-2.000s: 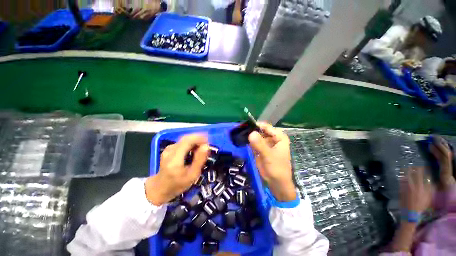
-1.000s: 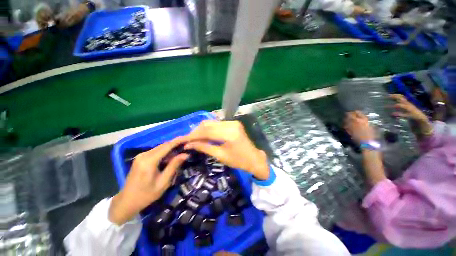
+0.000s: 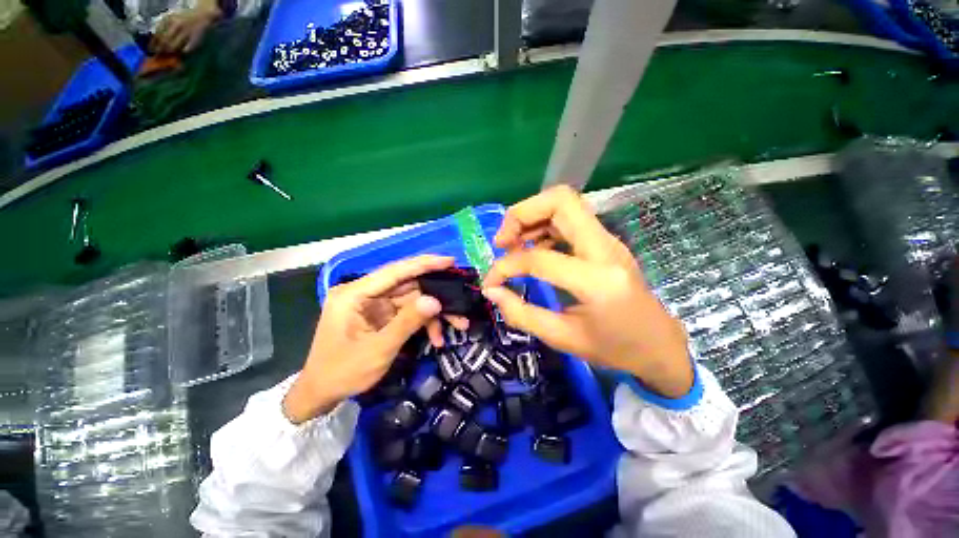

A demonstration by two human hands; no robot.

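Note:
My left hand holds a black plastic housing above the blue bin, between thumb and fingers. My right hand has its thumb and fingertips at the lower end of a green circuit board, which stands up just beyond the housing. Thin red wires show between board and housing. Many loose black housings lie in the bin below. The fingertips hide part of the board's lower end.
Beyond the bin runs the green conveyor belt with scattered assemblies. A grey slanting post stands behind the right hand. Blister trays lie right and left, with a clear box. A neighbour's pink sleeve is at right.
The view has shifted. The hands, close together over the bin a second ago, are now slightly apart, and a green board shows between them. The neighbour's hands have mostly left the picture.

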